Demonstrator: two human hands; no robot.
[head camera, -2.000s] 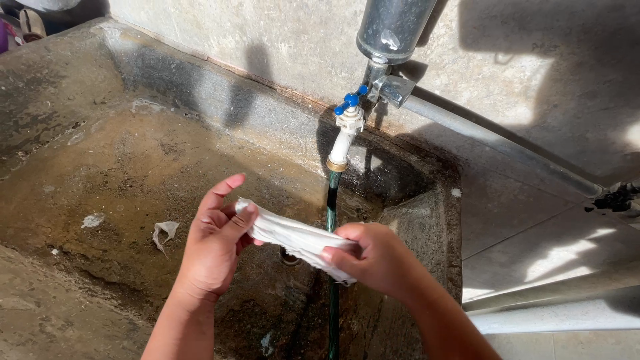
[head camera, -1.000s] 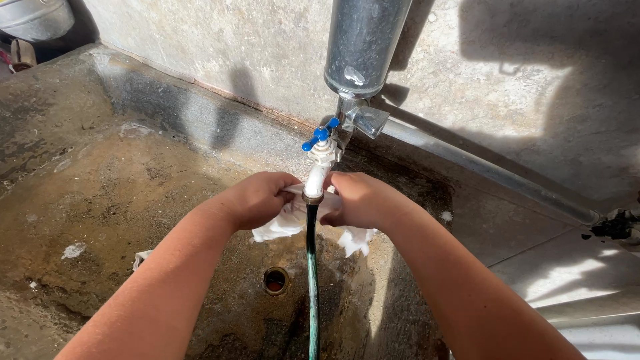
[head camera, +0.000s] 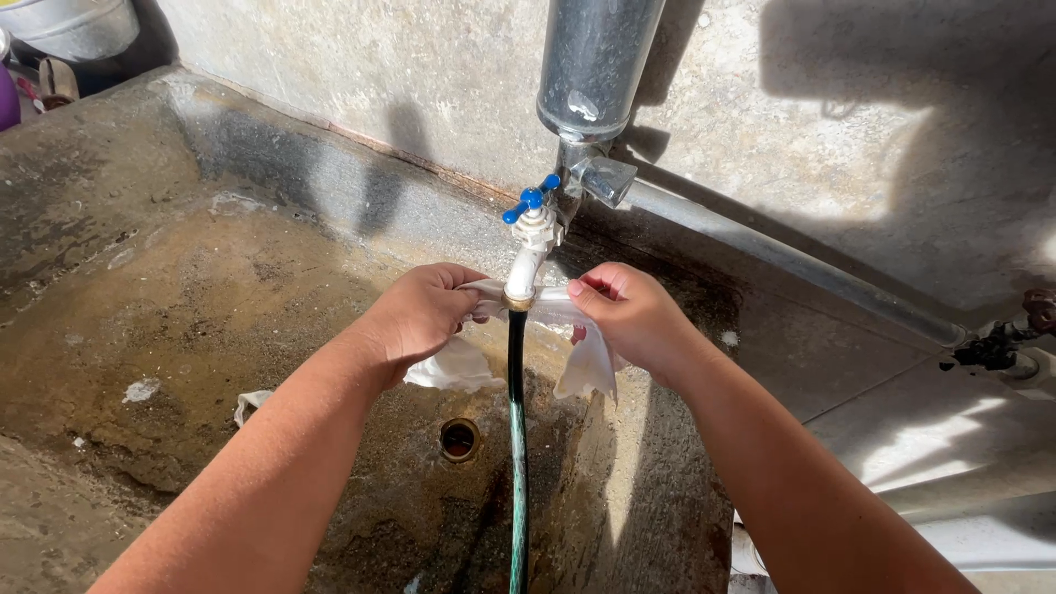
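A thin white cloth (head camera: 557, 307) passes behind the spout of a white plastic faucet (head camera: 525, 268) with a blue handle (head camera: 532, 198). My left hand (head camera: 425, 318) pinches one end of it, and a loose flap hangs below that hand. On the other side of the spout, my right hand (head camera: 631, 318) grips the other end between thumb and fingers, with another flap drooping under it. A brass-coloured ring (head camera: 518, 302) sits at the spout's mouth, where a hose (head camera: 518, 445), black above and green below, runs down between my forearms.
The concrete sink (head camera: 272, 272) has a round drain hole (head camera: 459, 439). A white scrap (head camera: 250, 406) lies beside my left forearm. Behind the faucet stands a thick grey pipe (head camera: 598, 74); a thinner metal pipe (head camera: 792, 256) slopes right along the wall. A metal tub (head camera: 78, 29) is at upper left.
Both hands have moved from in front of the hose to the spout, carrying the bunched cloth, which is now stretched behind it. Since one second ago the hands have drawn a little apart.
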